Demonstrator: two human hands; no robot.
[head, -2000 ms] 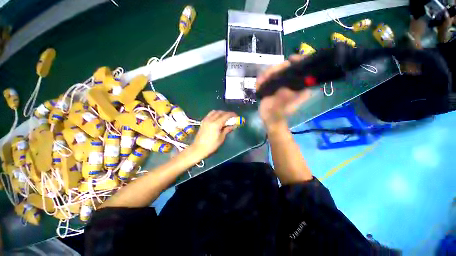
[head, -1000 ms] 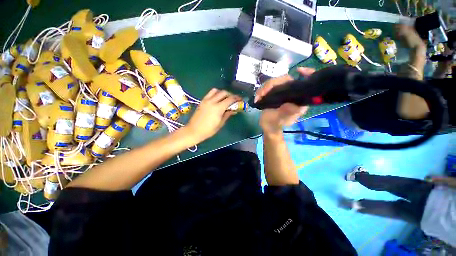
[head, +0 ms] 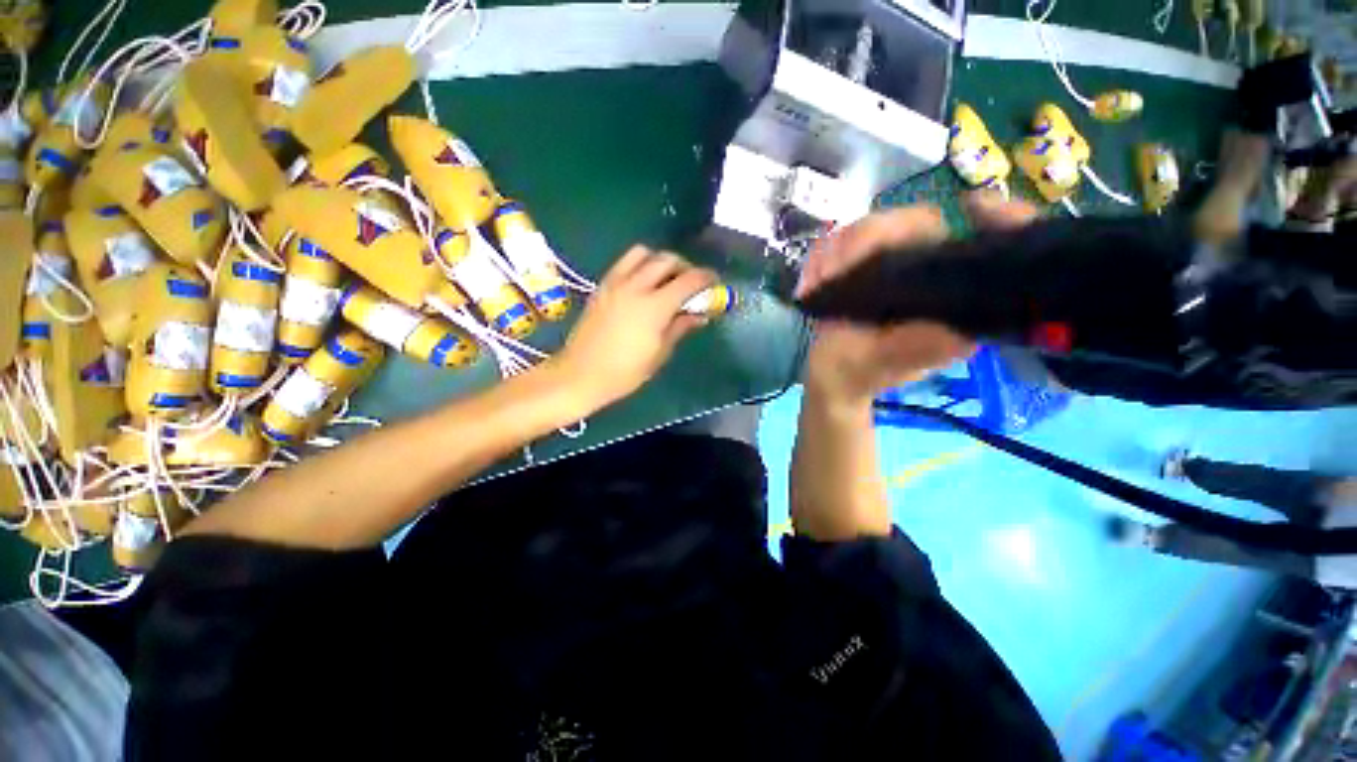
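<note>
My left hand (head: pixel 637 331) is closed around a yellow unit (head: pixel 714 301) on the green bench; only its banded end shows past my fingers. My right hand (head: pixel 878 320) grips the black electric screwdriver (head: pixel 982 283), which is blurred and lies nearly level, with a red light on its body. Its tip points left toward the held unit, with a gap between them. The white-grey screw feeder (head: pixel 841 127) stands just beyond my right hand. The large pile of yellow units (head: pixel 179 343) with white cords lies left of my left hand.
Several yellow units (head: pixel 1049 152) lie spaced out beyond the feeder. A black cord (head: pixel 1072 474) runs below the screwdriver. Another person's arm (head: pixel 1232 186) is at the right. A blue stool (head: pixel 1012 395) and a person's legs (head: pixel 1265 484) show over the blue floor.
The screwdriver tip has drawn back to the right from the unit's end, where it was a second ago. My left hand still holds the unit. The view has shifted slightly.
</note>
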